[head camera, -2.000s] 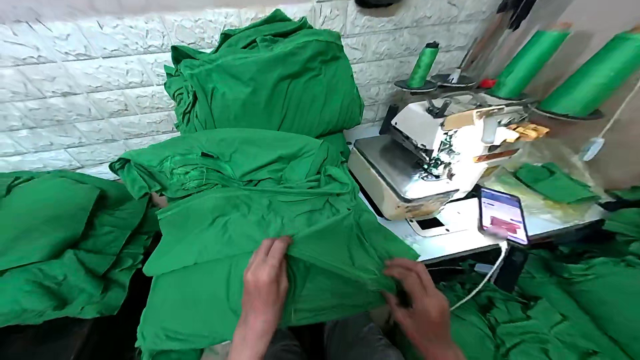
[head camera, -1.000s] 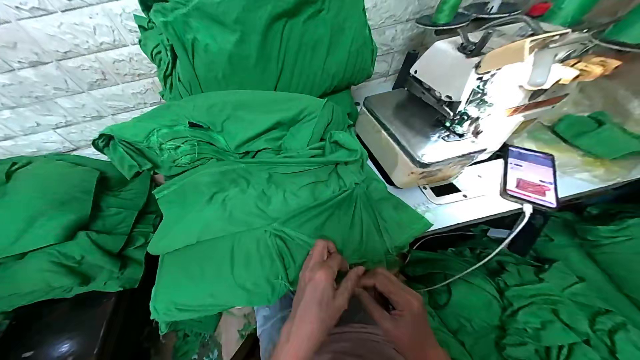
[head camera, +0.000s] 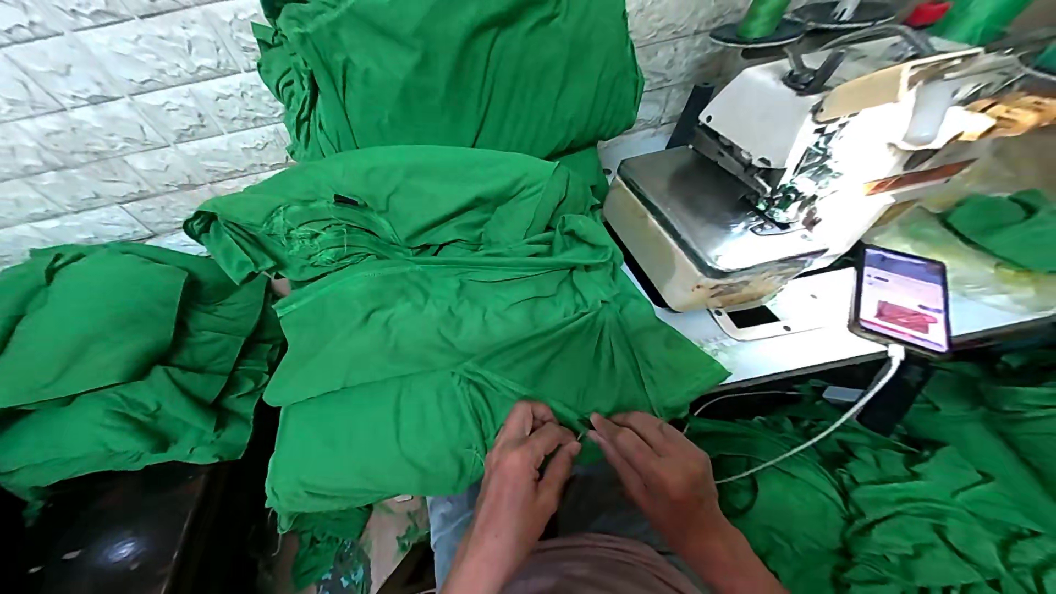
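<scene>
A green fabric garment lies spread over the table, its near edge hanging toward my lap. At that near edge my left hand pinches the cloth between thumb and fingers. Close beside it on the right, my right hand pinches the same edge, the fingertips of both hands almost meeting. The bit of cloth between the fingertips is small and partly hidden by them. Right of the garment stands an overlock sewing machine with its lamp lit.
A tall green fabric pile stands by the white brick wall. More green cloth lies at left, and another heap at lower right. A lit smartphone with a white cable rests at the table edge. Thread cones stand behind the machine.
Two seconds ago my hands were apart on the garment; they have come together at its near edge. The view has moved closer and downward.
</scene>
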